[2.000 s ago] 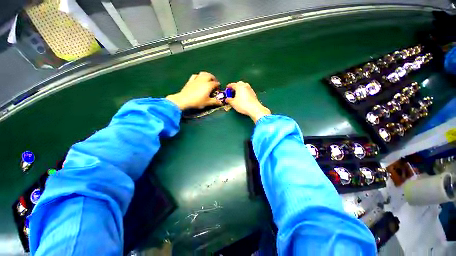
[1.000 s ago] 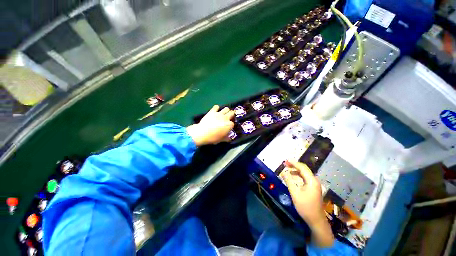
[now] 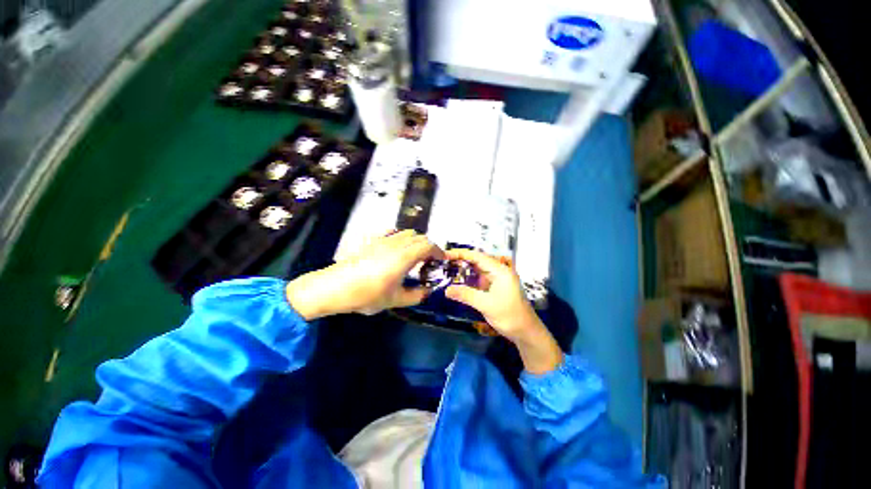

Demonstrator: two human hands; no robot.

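Observation:
My left hand and my right hand meet at the front of the machine. Their fingertips close around small round silver electronic units. One or two units show between the fingers; blur hides how many. A black compartment tray lies to the left, with silver units in its upper pockets and bare pockets at its lower end. A dark rectangular fixture block lies on the white machine bed beyond my hands. An orange part shows partly under my right hand.
A second black tray of units lies further back on the green surface. The white cylindrical machine head stands behind the bed. A white box is at the back. Shelves with cartons are to the right.
The view has turned right towards the machine and shelves. My left hand has left the black tray and come to my right hand. Both now hold silver units at the machine's front.

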